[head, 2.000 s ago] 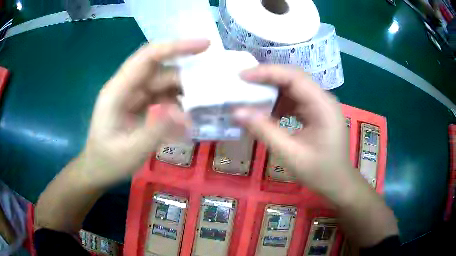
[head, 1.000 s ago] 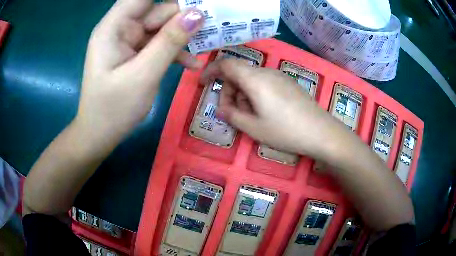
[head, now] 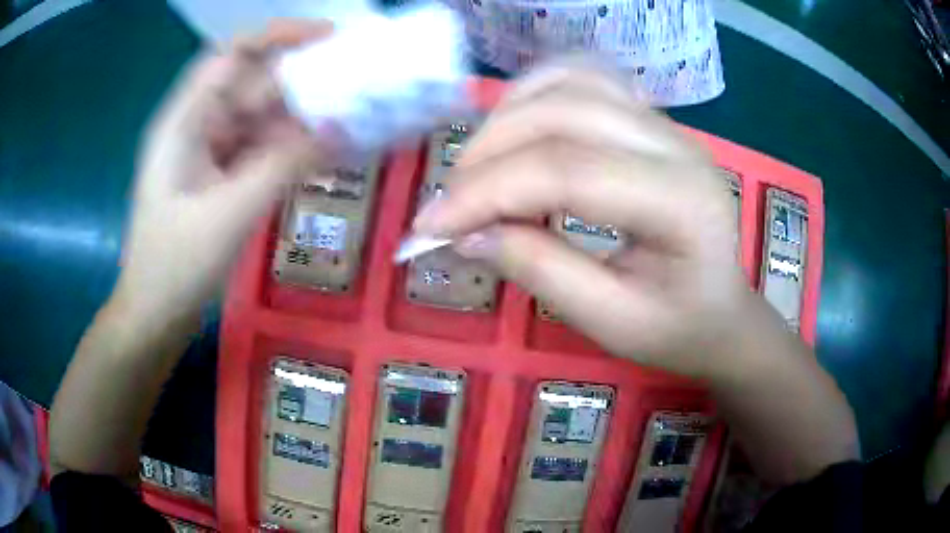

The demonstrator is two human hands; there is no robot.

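Note:
My left hand (head: 224, 167) holds the label strip (head: 380, 78), blurred, above the back left of the red foam tray (head: 438, 344). My right hand (head: 594, 219) pinches a small white label (head: 422, 248) between thumb and finger, tilted, over the second phone (head: 450, 289) of the back row. The first back-row phone (head: 313, 255) has a white label patch in its lower half. My right hand hides parts of the second phone and the phones to its right. Whether the label touches the phone I cannot tell.
The printed label roll (head: 667, 47) stands beyond the tray, cut off by the top edge. Front-row phones (head: 302, 448) lie in their pockets. Another red tray (head: 188, 505) shows at the lower left. The green bench (head: 73, 224) has a curved white line.
My right hand has moved from the first back-row phone to over the second and now pinches a label. My left hand and strip are slightly lower. The tray appears further left in view.

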